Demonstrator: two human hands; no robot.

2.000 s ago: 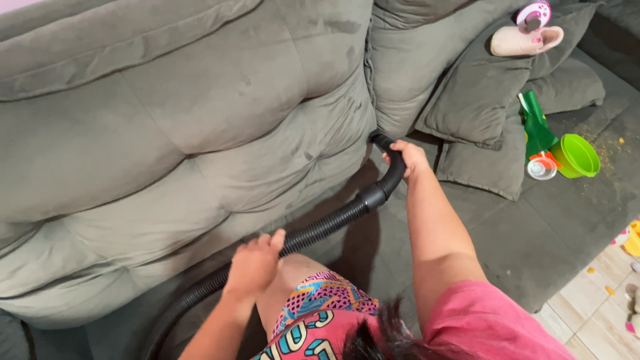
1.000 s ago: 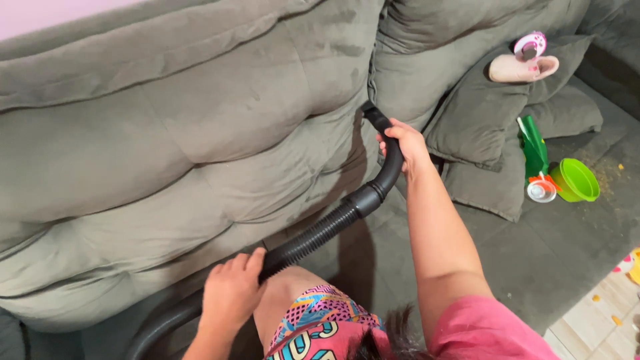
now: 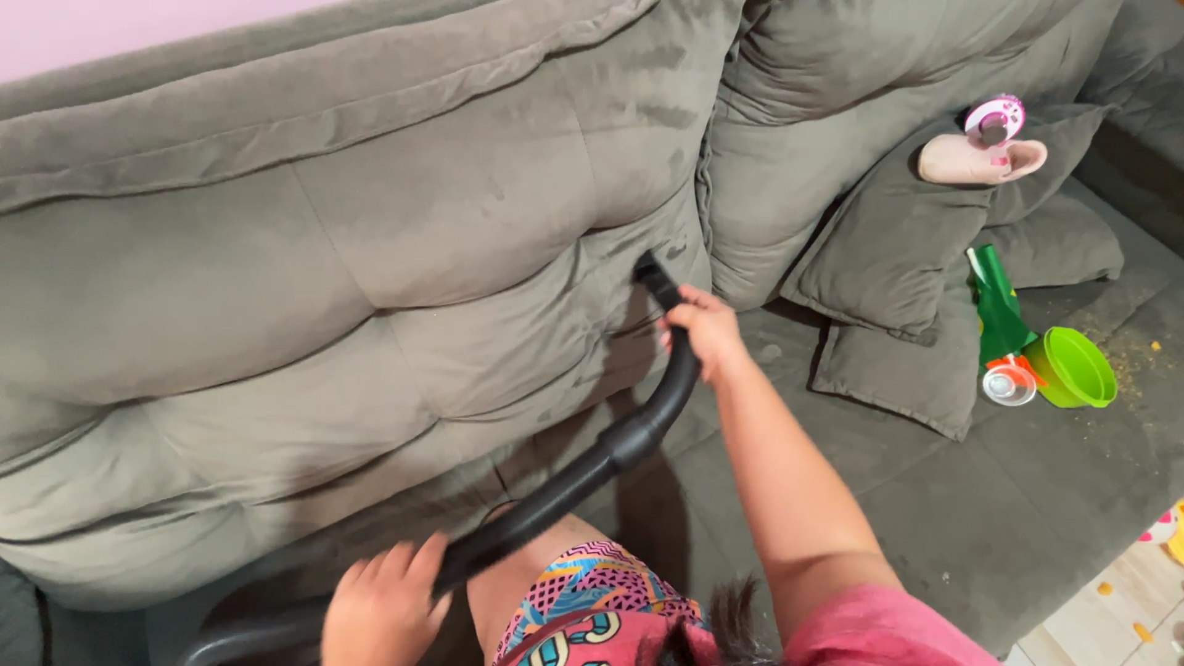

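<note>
My right hand (image 3: 705,331) grips the curved black handle of a vacuum cleaner hose (image 3: 546,504). The nozzle (image 3: 650,270) at its tip meets the grey sofa's back cushion (image 3: 481,231), close to the seam with the neighbouring cushion. At the lower left, my left hand (image 3: 387,597) is against the hose, its fingers beside the tube; whether they close round it is hidden. The hose runs on behind that hand to the bottom left.
Grey throw pillows (image 3: 893,245) lie at the right, with a pink shoe (image 3: 962,161) on top. On the seat are a green bucket (image 3: 1073,368), a green packet (image 3: 997,310), a clear plastic cup (image 3: 1008,384) and crumbs (image 3: 1142,370). Tiled floor (image 3: 1105,597) shows at bottom right.
The nozzle has moved from the gap low beside the seat up onto the back cushion, with my right hand on the handle throughout. My left hand has stayed near the hose.
</note>
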